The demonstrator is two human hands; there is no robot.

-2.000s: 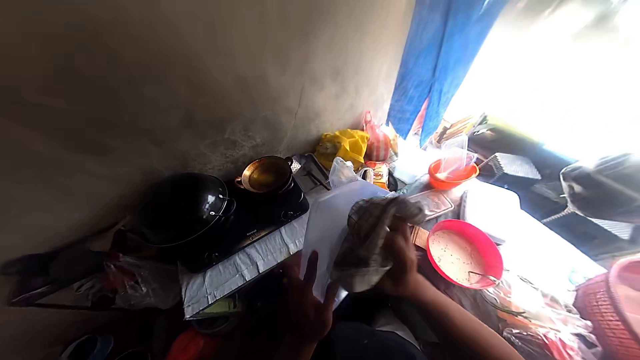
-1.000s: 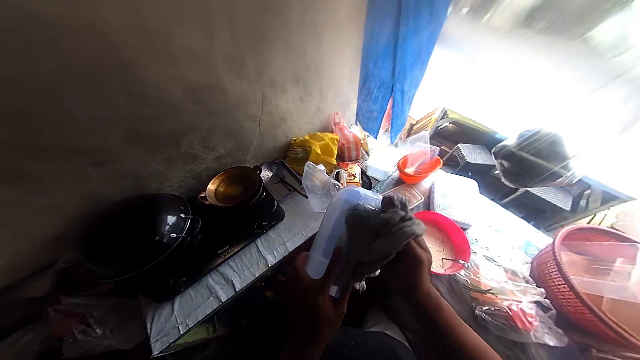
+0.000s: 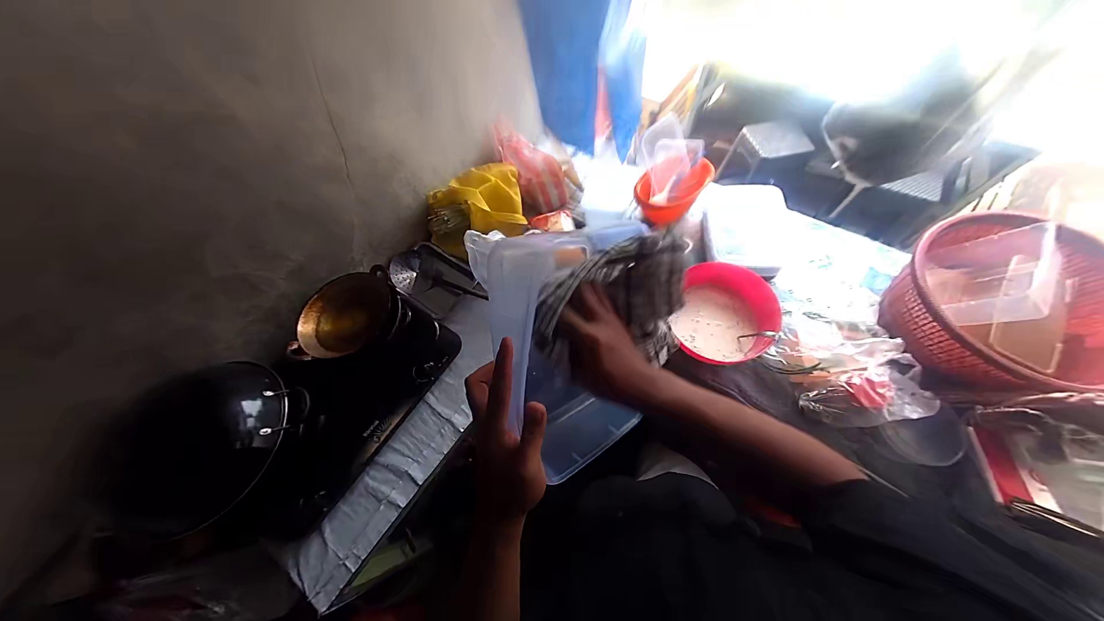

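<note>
A clear plastic container [image 3: 517, 285], tilted on its side, is held at its near end by my left hand [image 3: 509, 431], whose index finger lies along the outer wall. My right hand [image 3: 604, 345] grips a checked cloth [image 3: 638, 285] against the inside of the container; cloth and hand are blurred and cover part of it. Right of the cloth stands a pink-red bowl [image 3: 776, 302] with a pale speckled mixture [image 3: 711, 323] and a utensil in it.
On the left are a gas stove [image 3: 440, 345], a small wok with oil [image 3: 345, 315] and a black lidded pan [image 3: 233, 431]. Behind lie a yellow plastic bag [image 3: 487, 194] and an orange bowl [image 3: 677, 194]. A red basket [image 3: 906, 293] holding plastic containers and crumpled plastic bags [image 3: 871, 388] are at the right.
The container has turned in my left hand, so its open inside shows more. The cloth has moved with my right hand over it. The view has shifted to the right.
</note>
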